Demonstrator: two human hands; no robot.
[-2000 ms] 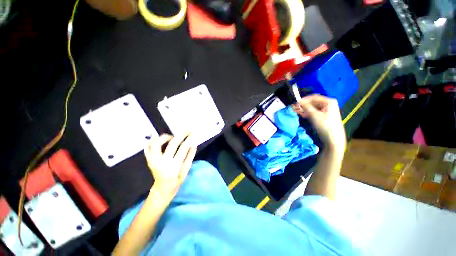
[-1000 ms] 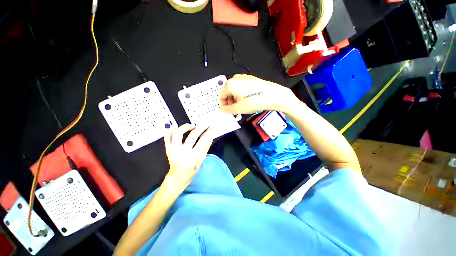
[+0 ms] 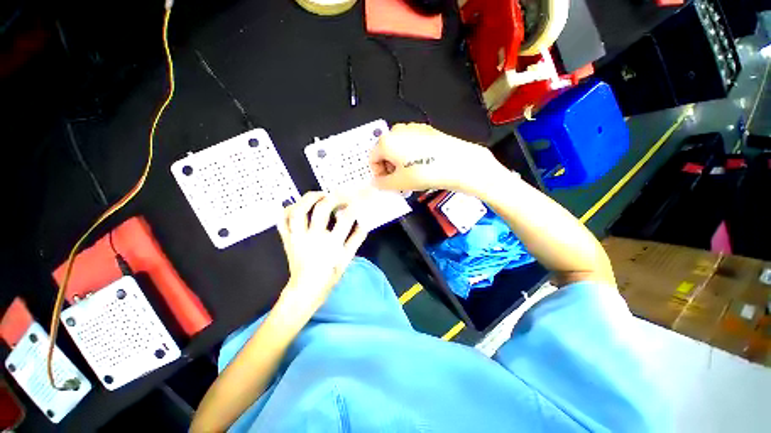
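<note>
A white square device with dark corner feet and a vented face lies on the black bench in front of me. My left hand holds its near left edge, fingers spread over it. My right hand is bent over its right part, fingertips down on the surface. The fingertips hide whatever is under them; I cannot tell if a label is there. A second white device lies just left, with a thin black lead behind it.
Two more devices lie at lower left by red foam, with a yellow-orange cable. A red tape dispenser and blue bin stand at right. A crate below holds a blue plastic bag. Boxes stand beyond.
My right hand has come from above the crate, where it held a small white strip, onto the device. My left hand stays at the device's near edge. The view has shifted slightly.
</note>
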